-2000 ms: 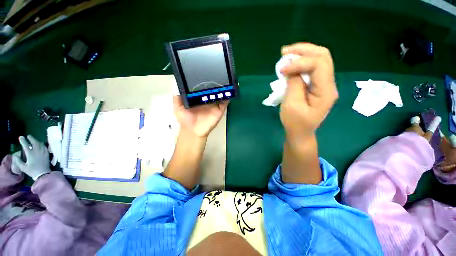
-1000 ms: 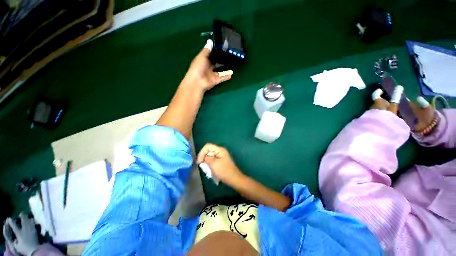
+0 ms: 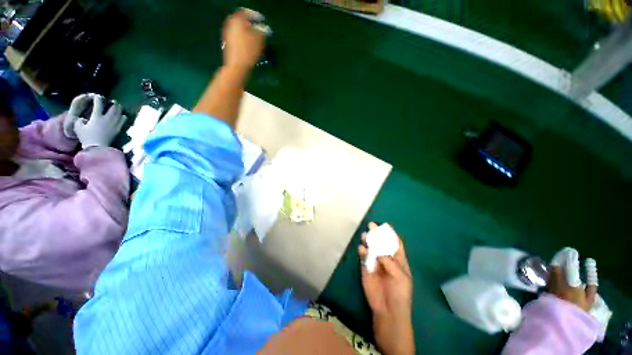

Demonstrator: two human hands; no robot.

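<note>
My left hand is stretched far out at the top, with a pale fingertip. A small dark thing lies under its fingers, blurred, with part of it hidden, so I cannot tell whether it is gripped. My right hand is low, right of the cardboard, palm up, and holds a crumpled white wiping cloth in its fingers. A black display unit sits on the green surface at the right, its row of small blue-white lights showing.
Cardboard bears a white heap and a yellow patterned piece. A metal-topped bottle and plain white bottle stand lower right, beside a neighbour's hand. Another person's gloved hands are at the left. A pale rail crosses the top right.
The view has swung left. My left hand no longer holds the display unit up; it reaches to the upper left. The unit rests at the right. My right hand has turned palm up, still holding the cloth.
</note>
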